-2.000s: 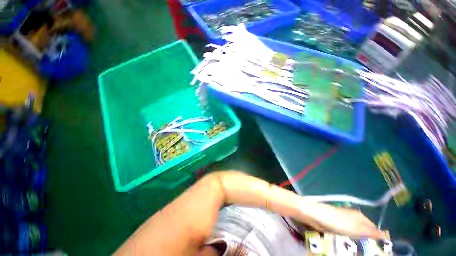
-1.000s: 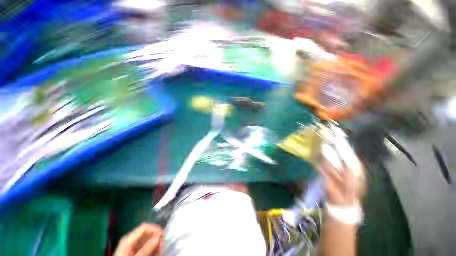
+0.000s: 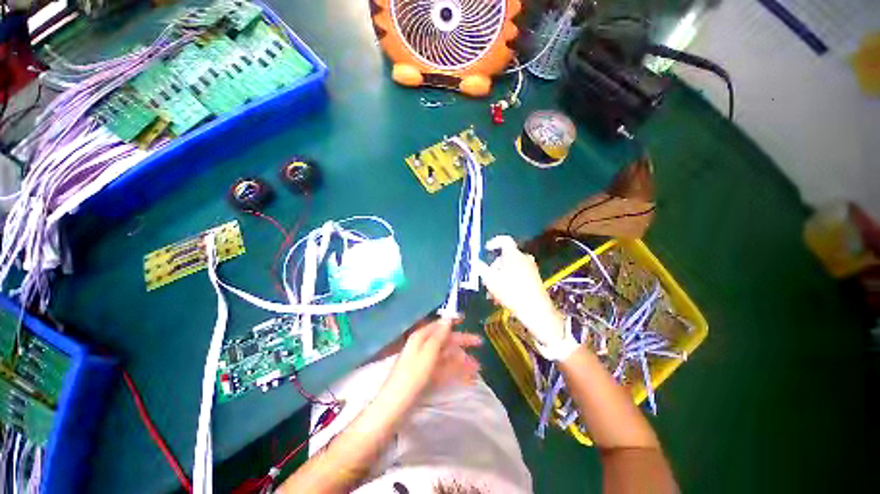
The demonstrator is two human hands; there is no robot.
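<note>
A yellow-tan key board point(image 3: 451, 161) lies on the green mat, with white-lilac ribbon cables point(image 3: 470, 217) running from it toward me. My left hand point(image 3: 434, 349) holds the lower cable ends at the bench edge. My right hand point(image 3: 511, 280) is at the cables just right of them, its fingertips near a connector end; its exact grip is unclear. The green main board point(image 3: 285, 352) lies left of my hands, with a ribbon cable plugged in. A smaller board point(image 3: 367, 267), washed out by glare, lies above it. A slim yellow board point(image 3: 195, 255) lies at the left with one ribbon attached.
A yellow basket point(image 3: 694, 340) of cabled boards is below the bench at right. Two speakers point(image 3: 249, 193) lie behind the main board. Blue trays point(image 3: 207, 145) of boards stand at left. An orange fan point(image 3: 446, 43), a wire reel point(image 3: 546, 138) and a black device point(image 3: 618, 82) stand at the back.
The view has turned and steadied over the bench. My right hand has come from beside the yellow board to the ribbon ends, and my left hand has come up to them.
</note>
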